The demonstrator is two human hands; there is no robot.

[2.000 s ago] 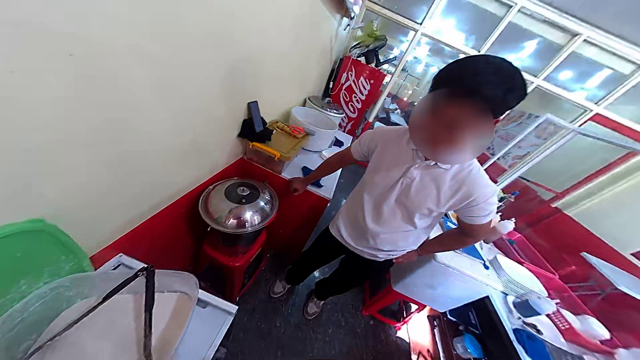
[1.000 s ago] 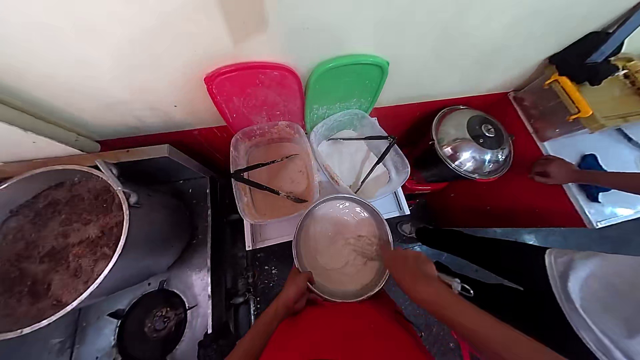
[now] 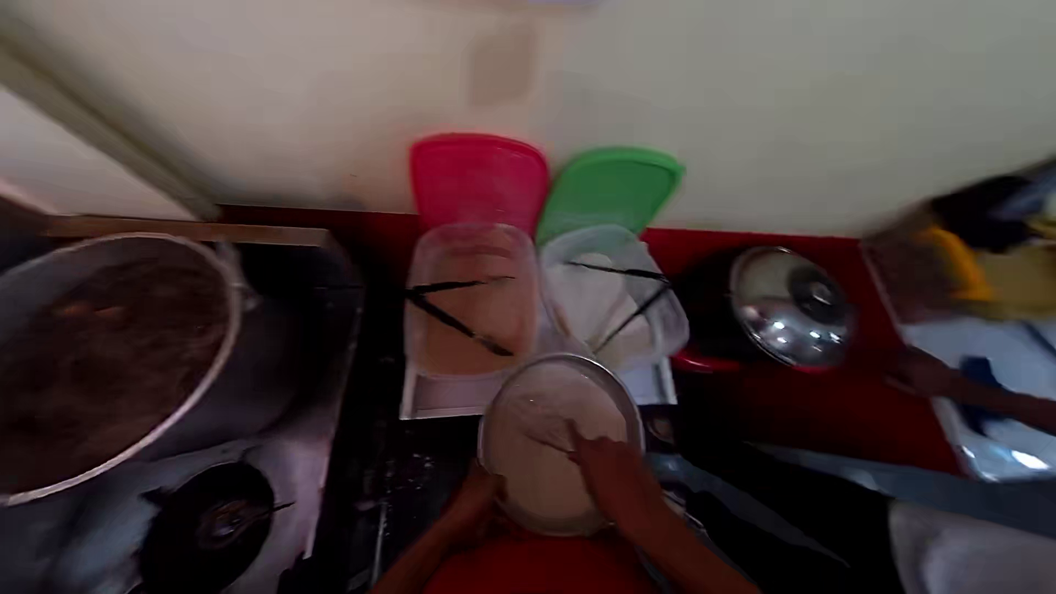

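A round metal bowl (image 3: 561, 495) of pale, wet batter rests low in front of me, over something red. My left hand (image 3: 478, 499) grips its left rim. Over the bowl's right side, my right hand (image 3: 606, 470) is closed on a whisk (image 3: 549, 429), whose wires dip in the batter; the view is blurred. Just behind the bowl stand two clear plastic tubs: the left tub (image 3: 474, 363) holds tan powder, the right tub (image 3: 672, 322) white powder. Black-armed tongs (image 3: 454, 318) lie across the left one, and a second pair (image 3: 639, 305) across the right one.
A large metal pot (image 3: 235, 330) of dark brown contents stands left, behind a gas burner (image 3: 219, 528). Red lid (image 3: 478, 177) and green lid (image 3: 610, 190) lean on the wall. A domed steel lid (image 3: 775, 305) sits right. Another person's hand (image 3: 916, 371) is near the right-hand table's edge.
The view has swung from the other person to the bowl and stove. Since one second ago, the whisk and my right hand have moved from the bowl's right side toward its middle.
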